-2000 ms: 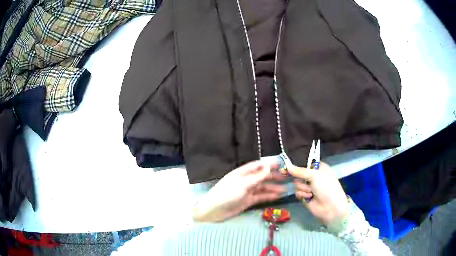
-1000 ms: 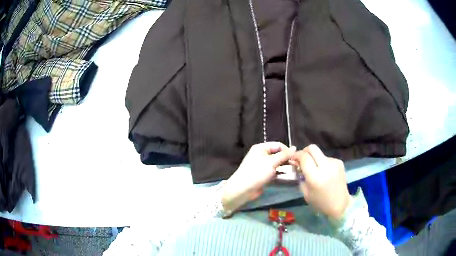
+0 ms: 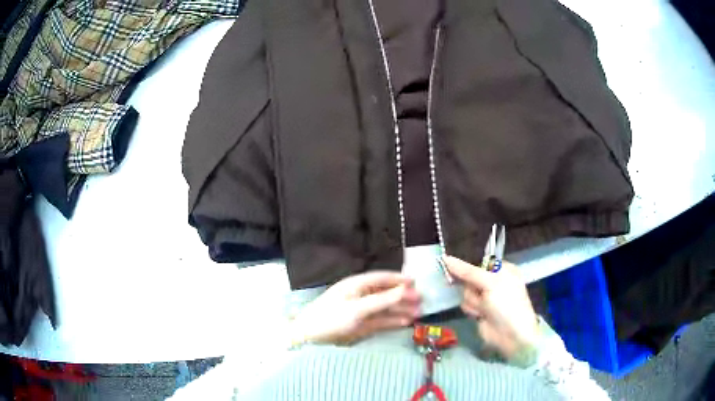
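The dark brown jacket (image 3: 502,133) lies spread on the white table with its front open. The front zipper (image 3: 433,157) shows as two lines of pale teeth. My right hand (image 3: 494,301) holds the thread snips (image 3: 494,249), blades pointing up, and its thumb and forefinger are at the zipper's lower right end by a small silver piece (image 3: 445,268). My left hand (image 3: 361,307) is slightly blurred at the lower left end of the opening, touching or close to the hem; whether it grips cloth is unclear.
A beige plaid garment (image 3: 98,129) with dark edges lies at the left. A blue crate (image 3: 584,321) with dark cloth stands below the table edge at lower right. A red-orange lanyard piece (image 3: 433,337) hangs at my front. Red things lie at lower left.
Both hands were together at the lower right zipper end one second ago. My left hand has moved left, away from my right hand. The snips' blades show again.
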